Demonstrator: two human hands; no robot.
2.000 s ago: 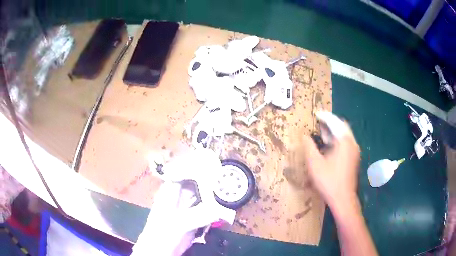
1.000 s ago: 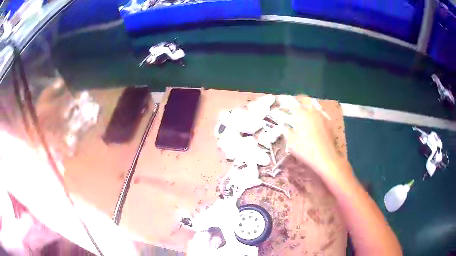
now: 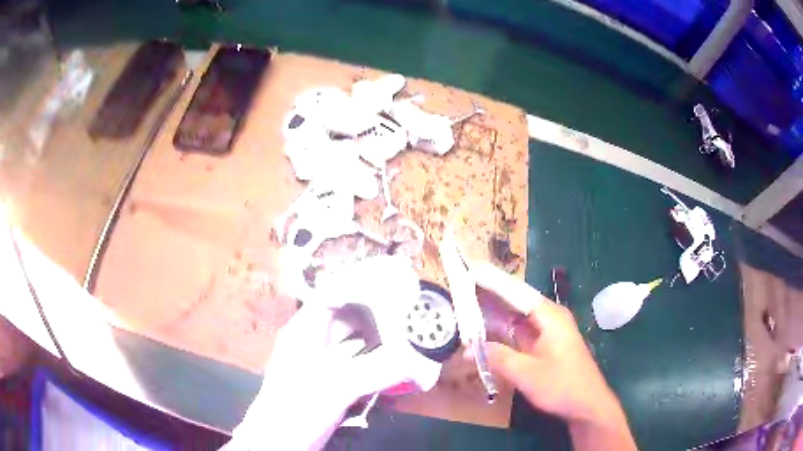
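Observation:
My left hand (image 3: 321,365), in a white glove, is shut on a part-built white model motorcycle body (image 3: 370,282) at lower centre. A black wheel with a pale, holed hub (image 3: 430,321) shows at its right side. My right hand (image 3: 537,352), bare with a white covering on one finger, holds a thin white and silvery fork-like piece (image 3: 471,317) upright beside the wheel. Whether that piece touches the body is unclear. Overexposure hides the body's details. A pile of white body assemblies (image 3: 352,141) lies on the brown board (image 3: 202,255).
A black smartphone (image 3: 224,99) lies at the board's upper left. Right of the board are a small dark bar (image 3: 560,285), a white glue bottle (image 3: 619,305) and a model motorcycle (image 3: 695,236). Another model (image 3: 714,137) stands farther off, near blue bins (image 3: 757,79).
My right hand reached to the pile and has come back beside the wheel with the thin fork-like piece. One body at the pile's right side is gone. The camera view has shifted.

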